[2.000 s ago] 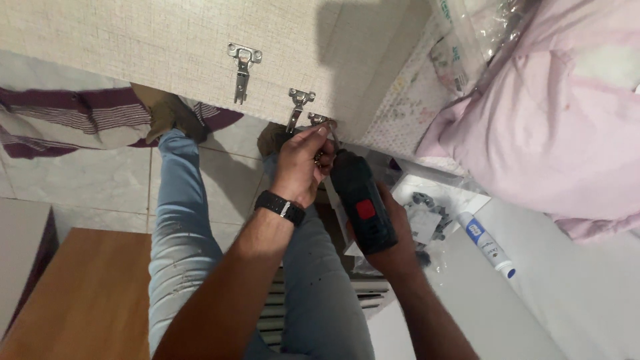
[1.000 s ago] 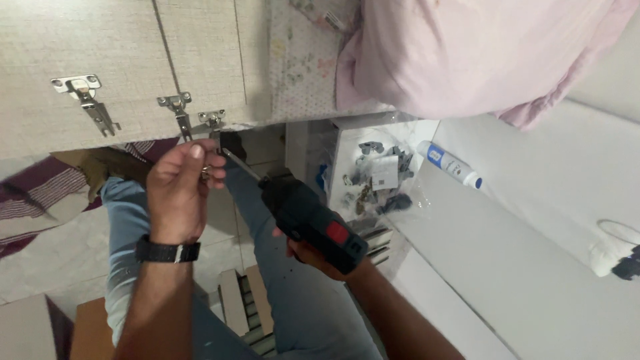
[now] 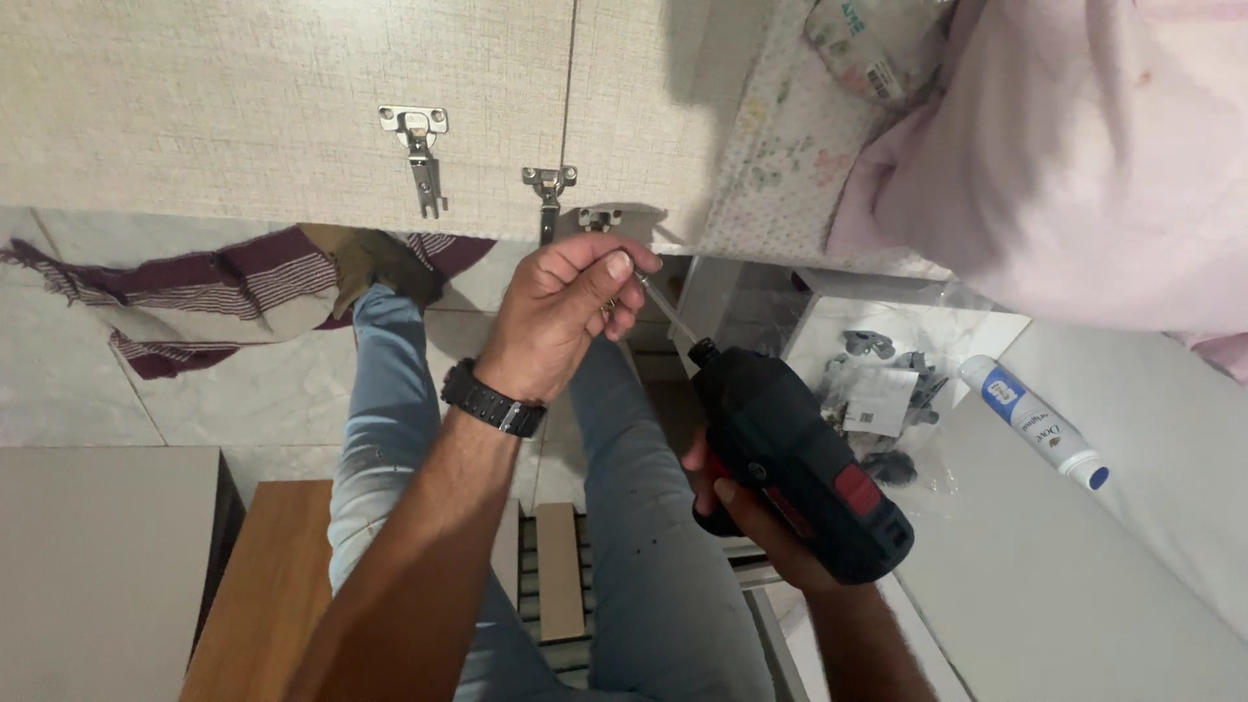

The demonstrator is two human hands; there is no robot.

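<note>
My right hand (image 3: pixel 726 487) grips a dark cordless driver (image 3: pixel 790 453) with red parts, its long bit (image 3: pixel 668 310) pointing up and left. At the bit's tip is my left hand (image 3: pixel 585 292), thumb and forefinger pinched together; what they pinch is too small to tell. Small brass-coloured screws (image 3: pixel 609 306) show among its fingers. Just above that hand, a metal cabinet hinge (image 3: pixel 599 218) lies at the edge of a light textured panel (image 3: pixel 292 117), partly hidden by the fingers. Two more hinges, one in the middle (image 3: pixel 549 190) and one farther left (image 3: pixel 419 156), are on the panels.
Right of the driver, a clear plastic bag (image 3: pixel 882 390) holds grey fittings. A Dove spray can (image 3: pixel 1033 419) lies beside it on a white surface. Pink fabric (image 3: pixel 1053 175) covers the upper right. A wooden board (image 3: pixel 263 585) and a striped cloth (image 3: pixel 214 283) are at the left.
The driver's bit, apart from my left hand's fingertips one second ago, now reaches them. My left hand stays by the rightmost hinge. The view has shifted.
</note>
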